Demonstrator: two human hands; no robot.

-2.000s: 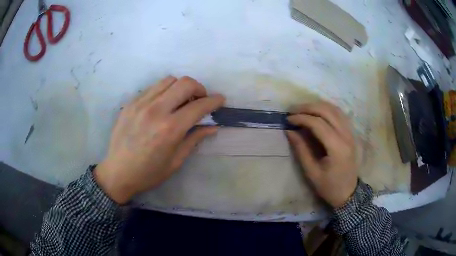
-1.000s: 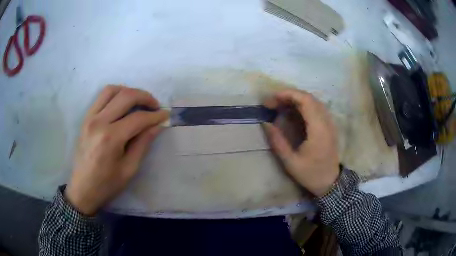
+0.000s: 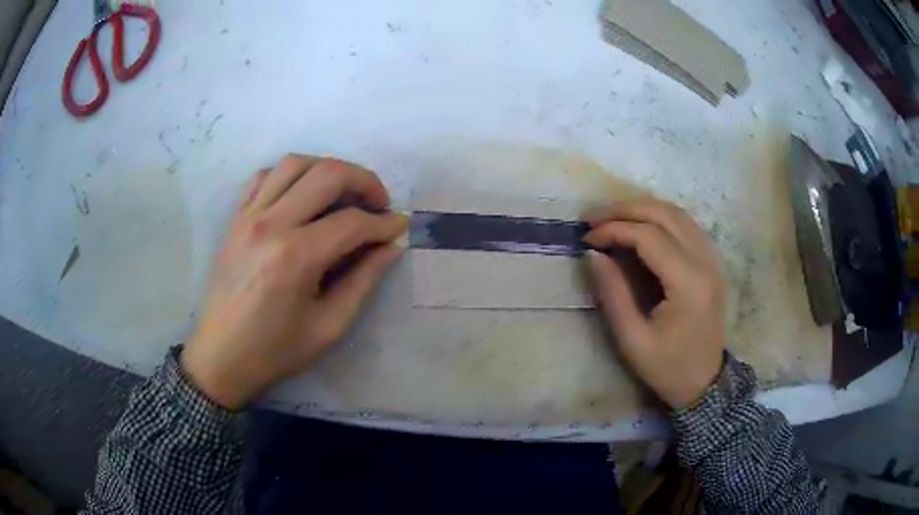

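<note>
A light grey-beige cut fabric piece (image 3: 494, 282) lies flat on the table in front of me. The dark, glossy pressing template (image 3: 494, 232) lies lengthwise across it, with fabric showing above and below. My left hand (image 3: 312, 272) pinches the template's pale left end between thumb and fingers. My right hand (image 3: 660, 292) holds the template's right end, with thumb and fingertips at the fabric's right edge. The template's right tip is hidden under my right fingers.
A parked iron (image 3: 846, 236) sits at the right on a dark brown pad (image 3: 857, 360). A beige stack of blanks (image 3: 675, 45) lies at the top right. Red-handled scissors (image 3: 87, 75) lie at the upper left. Yellow and dark red items are at the right edge.
The camera view has shifted. Compared with two seconds ago, my left hand has moved left to the template's end, and its fingers no longer cover the fabric's left part.
</note>
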